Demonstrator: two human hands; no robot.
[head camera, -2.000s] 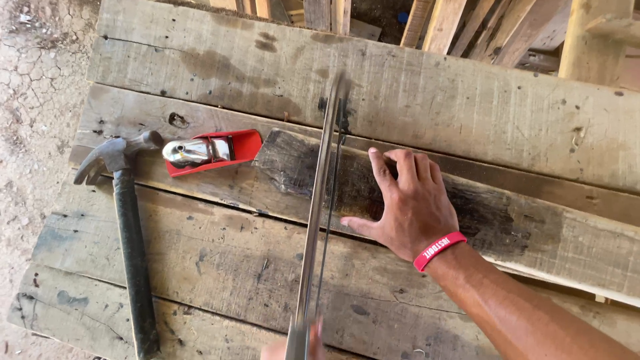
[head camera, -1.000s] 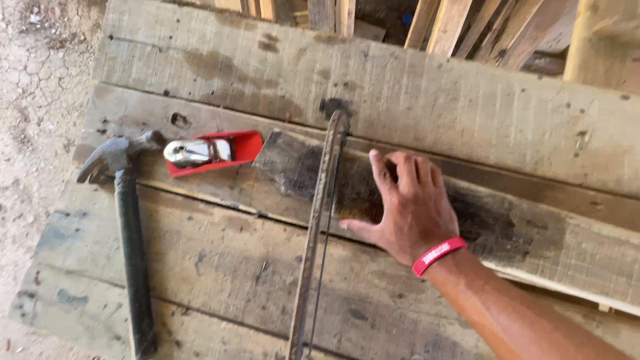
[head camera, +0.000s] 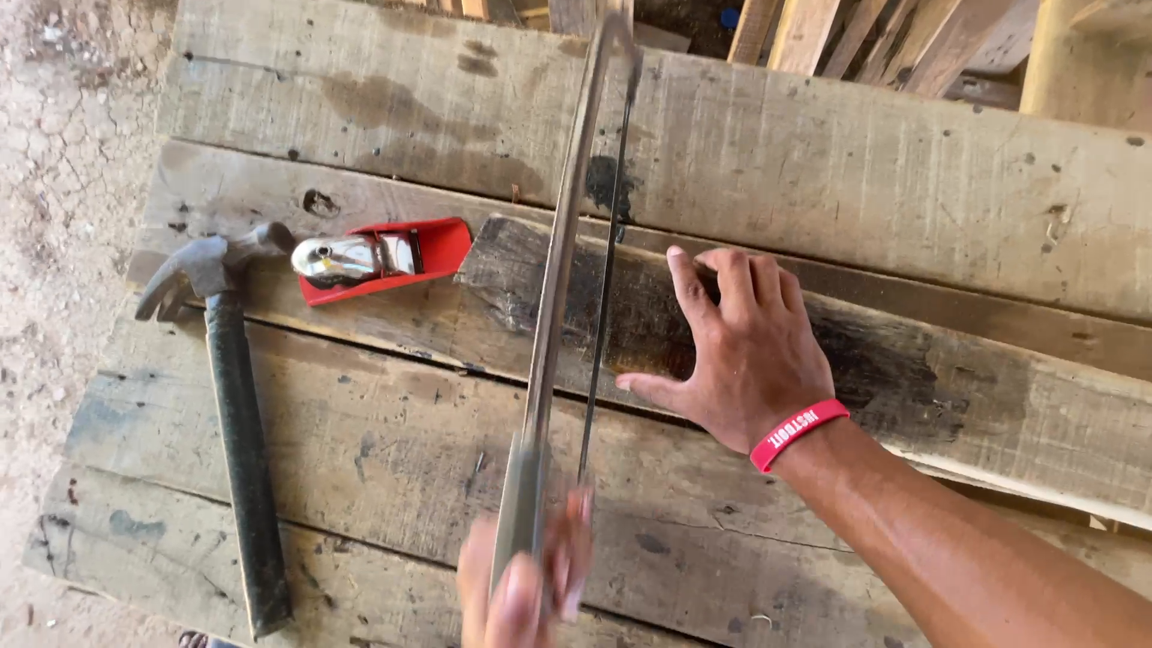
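My left hand (head camera: 526, 562), blurred at the bottom centre, is closed round the handle of a metal-framed hacksaw (head camera: 560, 229). Its thin blade (head camera: 605, 310) crosses a dark, weathered wooden board (head camera: 522, 270) near the board's left end; the cut itself cannot be made out. Right of the blade, my right hand (head camera: 747, 346) clasps the board from above, thumb at the near edge and fingers at the far edge. A red block plane (head camera: 382, 256) with a shiny metal cap lies just left of the board's end. Beside it is a claw hammer (head camera: 236, 405) with a dark handle.
Everything lies on a table of rough wooden planks (head camera: 405, 486) with gaps between them. Wood offcuts (head camera: 855, 40) are piled beyond the far edge at the upper right. Cracked ground (head camera: 67, 198) shows at the left.
From one second ago, the hacksaw has moved away from me, toward the far edge, and my left hand has come back into view. My right hand stays on the board.
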